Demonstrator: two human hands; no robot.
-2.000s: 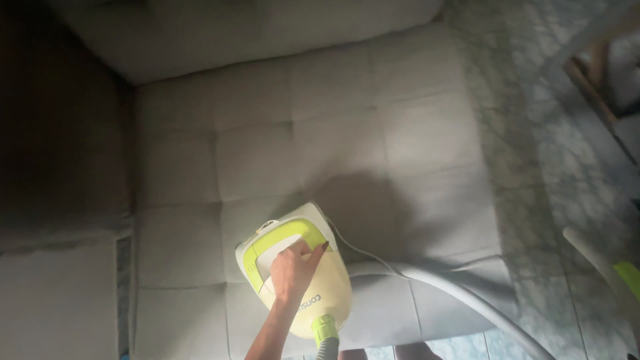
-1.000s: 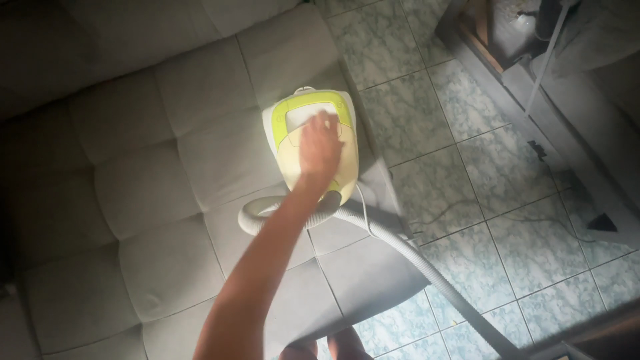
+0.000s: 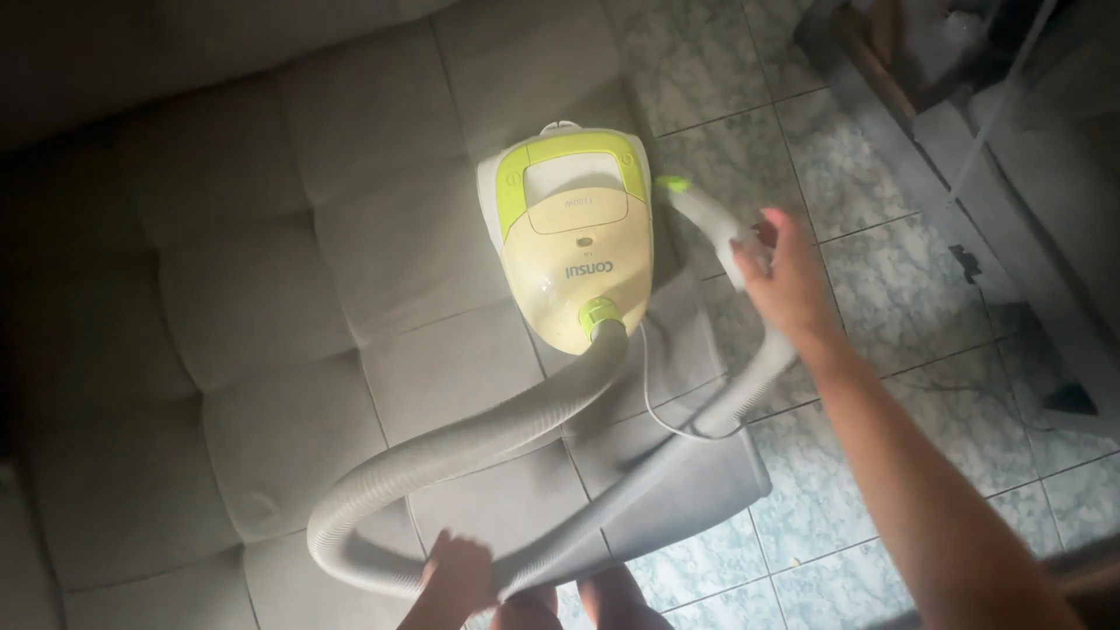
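A Consul canister vacuum cleaner (image 3: pixel 577 236), cream with a lime-green handle, lies on the seat of a grey tufted sofa (image 3: pixel 262 367). Its ribbed grey hose (image 3: pixel 472 437) leaves a green connector, loops left and comes back to the right. At the bottom, my left hand (image 3: pixel 459 569) is closed around the lower part of the loop. My right hand (image 3: pixel 779 262), slightly blurred, grips the white curved hose handle (image 3: pixel 713 219), which has a green tip, to the right of the vacuum's body. A thin cord (image 3: pixel 647 376) runs beside the hose.
Marbled floor tiles (image 3: pixel 884 297) lie past the sofa's right edge. At the upper right stands a piece of furniture (image 3: pixel 927 131) with a wooden part, its kind unclear. My knees (image 3: pixel 569 604) show at the bottom edge, by the front of the sofa.
One hand was on the vacuum's top in both earlier frames; now the body is untouched. My left hand has the hose and my right hand the hose handle. The view has shifted right.
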